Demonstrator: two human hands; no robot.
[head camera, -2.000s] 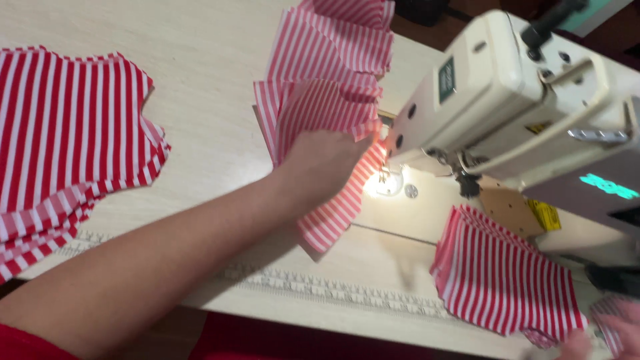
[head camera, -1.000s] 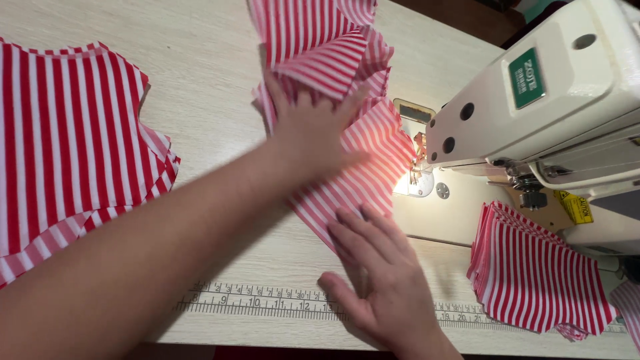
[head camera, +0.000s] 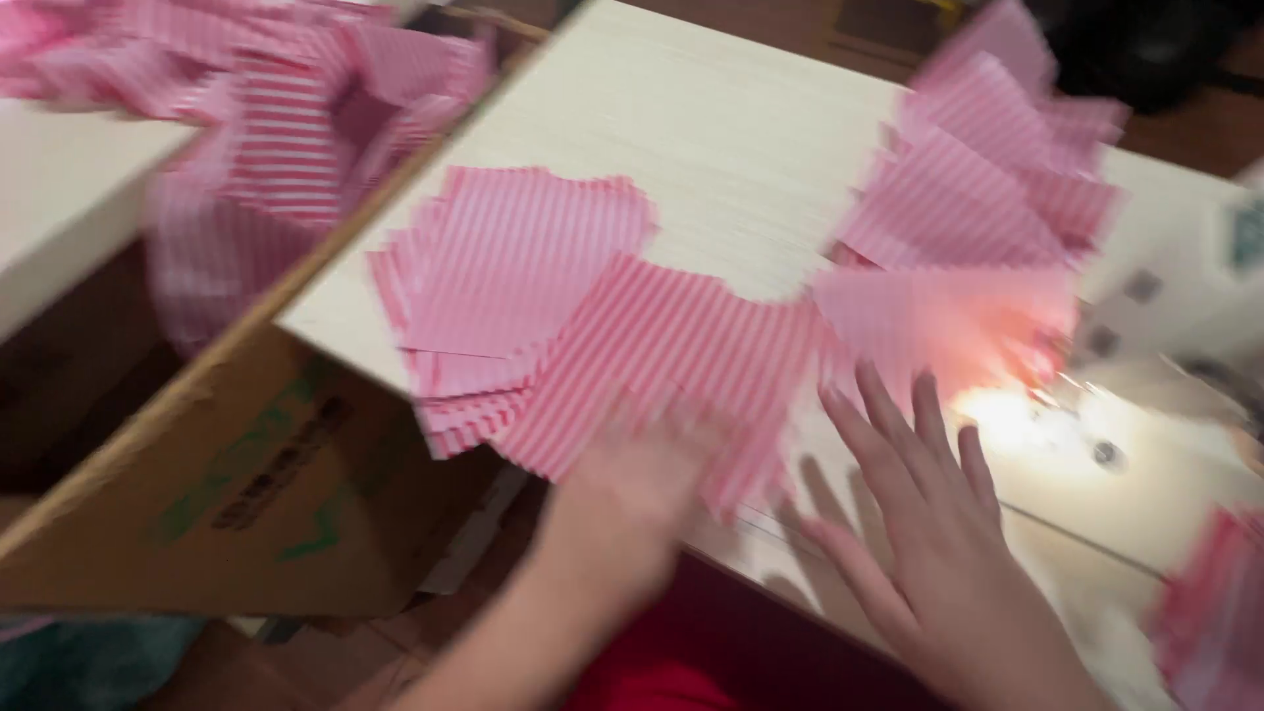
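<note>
My left hand (head camera: 642, 484) lies blurred on the lower part of a red-and-white striped fabric piece (head camera: 691, 346), its fingertips curled on the cloth; whether it pinches the cloth is not plain. This piece overlaps a stack of striped cut pieces (head camera: 523, 257) at the table's left edge. My right hand (head camera: 918, 513) is spread over the table with nothing in it, just below another striped piece (head camera: 928, 316) that reaches under the lit needle area of the sewing machine (head camera: 1165, 296). From that piece a gathered chain of striped pieces (head camera: 987, 178) runs toward the back edge.
A cardboard box (head camera: 296, 494) with printing stands against the table's left side. Beyond it, a heap of striped fabric (head camera: 286, 148) hangs over another white surface (head camera: 79, 188). More striped pieces (head camera: 1215, 612) lie at the lower right. The white tabletop (head camera: 731, 128) shows between the fabric groups.
The view has swung left. My left hand has gone from the cloth beside the machine to a piece at the left stack, which now lies nearer the machine. My right hand is lifted off the cloth.
</note>
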